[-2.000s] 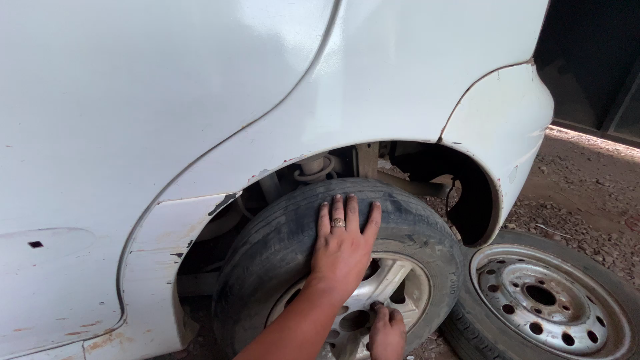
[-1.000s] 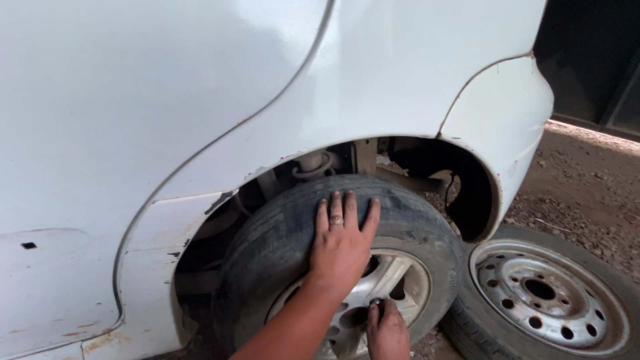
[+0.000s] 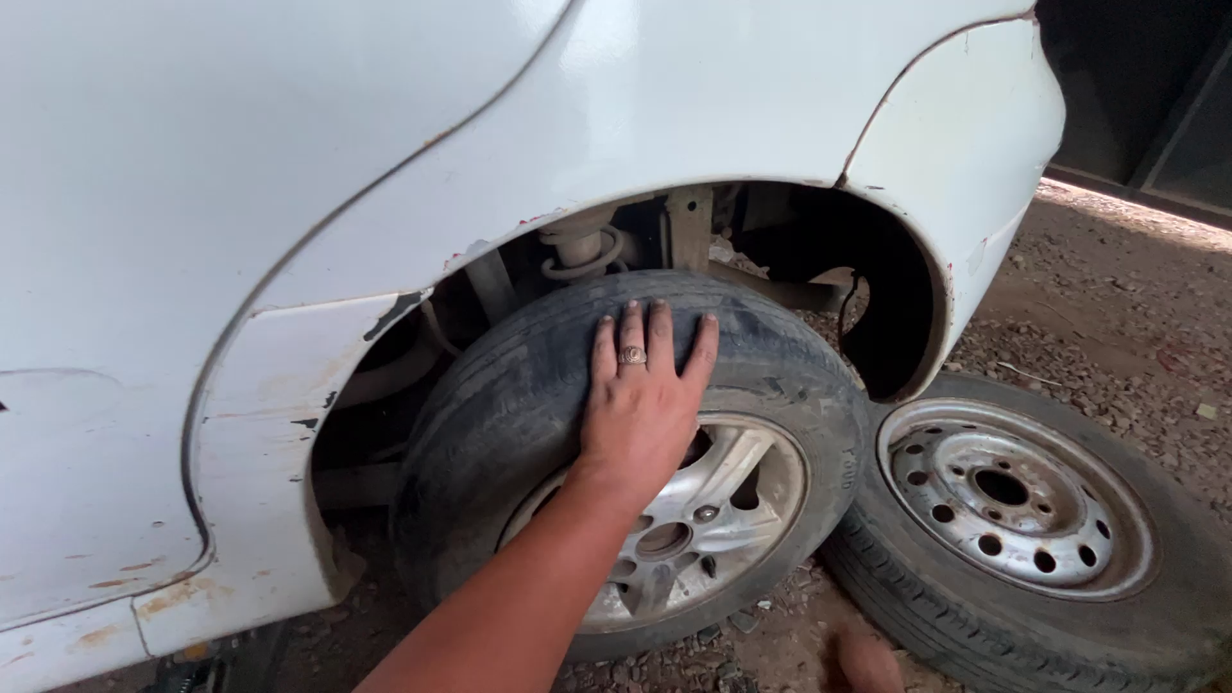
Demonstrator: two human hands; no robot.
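My left hand [image 3: 643, 409], with a ring on one finger, rests with its fingers apart on the tread and upper sidewall of a car tyre [image 3: 520, 385]. This tyre is on a silver alloy wheel [image 3: 746, 481] that stands upright in the wheel arch of a white car [image 3: 404, 115]. A lug nut or stud end shows in one hole beside the hub opening. My right hand [image 3: 866, 659] is blurred at the bottom edge, low beside the second tyre; its fingers and anything in them cannot be made out.
A second tyre [image 3: 1001, 616] on a steel rim [image 3: 1025, 496] with round holes lies tilted on the gravel [image 3: 1116, 318] at the right. A coil spring [image 3: 582, 255] shows inside the arch. Part of a dark metal object is under the car's sill at lower left.
My right hand has left the middle of the alloy wheel and moved down and to the right. My left hand has stayed on the tyre.
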